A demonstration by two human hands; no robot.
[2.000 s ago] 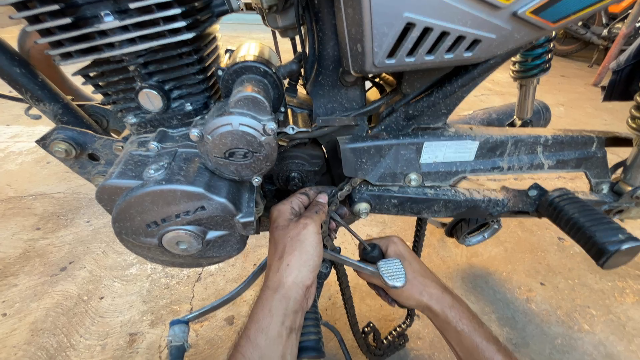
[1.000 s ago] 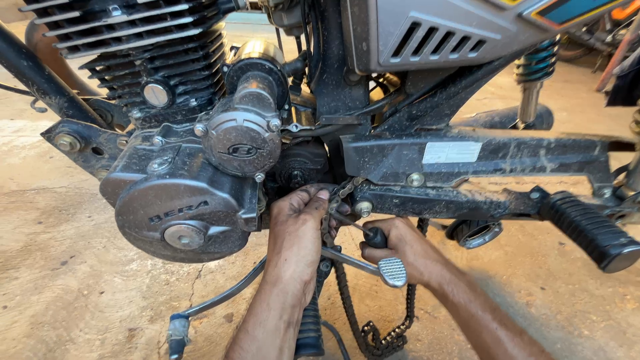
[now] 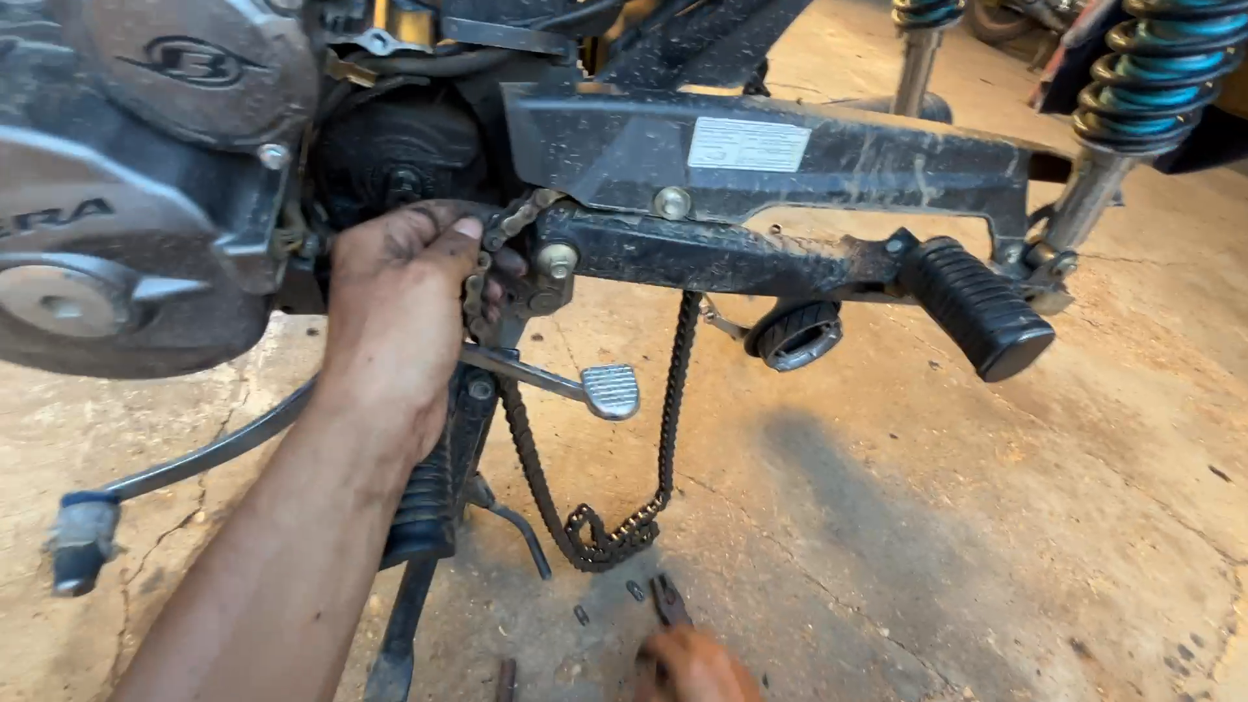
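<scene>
Beside the front end of the swingarm, my left hand (image 3: 419, 258) pinches the motorcycle drive chain (image 3: 475, 292) between thumb and fingers. The rest of the chain hangs below the swingarm, with a bunched part resting on the ground. Down at the bottom of the view, my blurred right hand (image 3: 692, 668) is closed around a pair of pliers (image 3: 669, 600), whose jaws point up toward the chain. Two small chain link pieces (image 3: 635, 590) lie on the concrete just left of the pliers' jaws.
The engine cover (image 3: 107, 234) is at left, the swingarm (image 3: 682, 249) with a rubber footpeg (image 3: 980, 307) at right. A metal pedal (image 3: 609, 390) juts out right of my left wrist; a lever (image 3: 210, 448) extends left. A short rod (image 3: 506, 680) lies on the floor.
My right hand has left the chain area, where it held a dark-handled tool, and is down at the floor on the pliers. My left hand stays at the chain. The view has moved closer.
</scene>
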